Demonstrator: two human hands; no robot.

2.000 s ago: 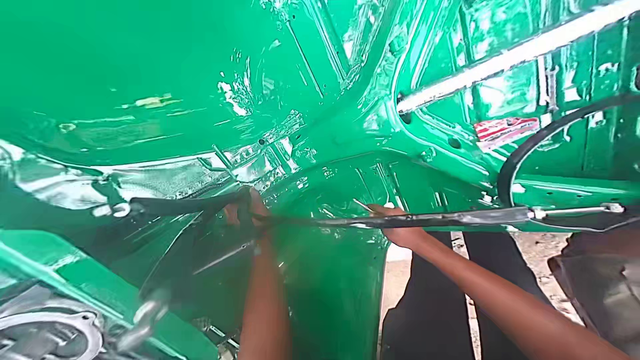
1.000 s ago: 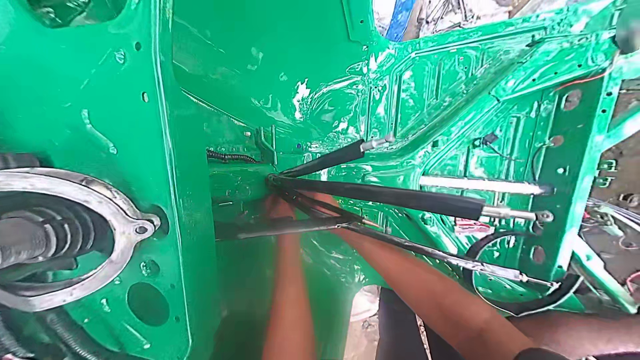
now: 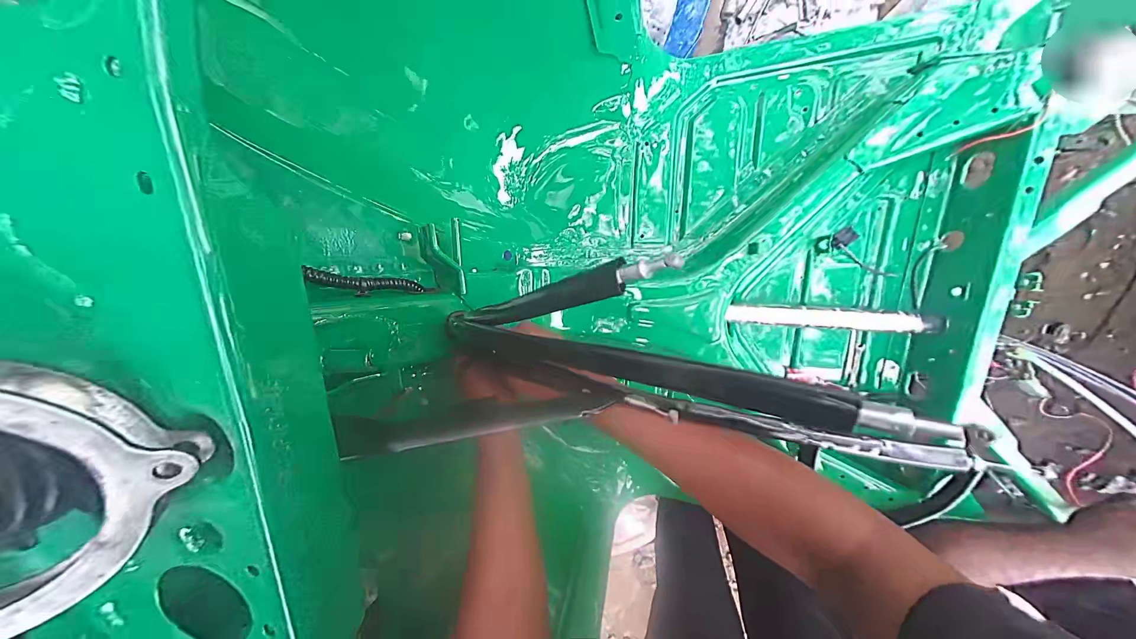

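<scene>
Black-sheathed control cables with metal end fittings (image 3: 745, 377) fan out to the right from one bundled point in the middle. A shorter black cable (image 3: 550, 297) angles up and right from that same point. My left hand (image 3: 484, 377) is at the bundle, just below where the cables meet, partly hidden by them. My right hand (image 3: 541, 368) reaches in from the right beneath the cables, its fingers mostly covered. Whether either hand grips the bundle cannot be made out. A grey-black bar or tube (image 3: 461, 426) crosses in front of both wrists.
Glossy green vehicle body panels (image 3: 399, 142) surround the hands. A metal ring flange (image 3: 133, 461) is at the lower left. Corrugated black conduit (image 3: 364, 282) lies along a ledge. A silver rod (image 3: 825, 318) stands to the right. Another person's arm (image 3: 1038, 541) shows at the lower right.
The view has shifted greatly since the first frame. My hands, apart two seconds ago, are now close together at the cable bundle. Since one second ago they have hardly moved.
</scene>
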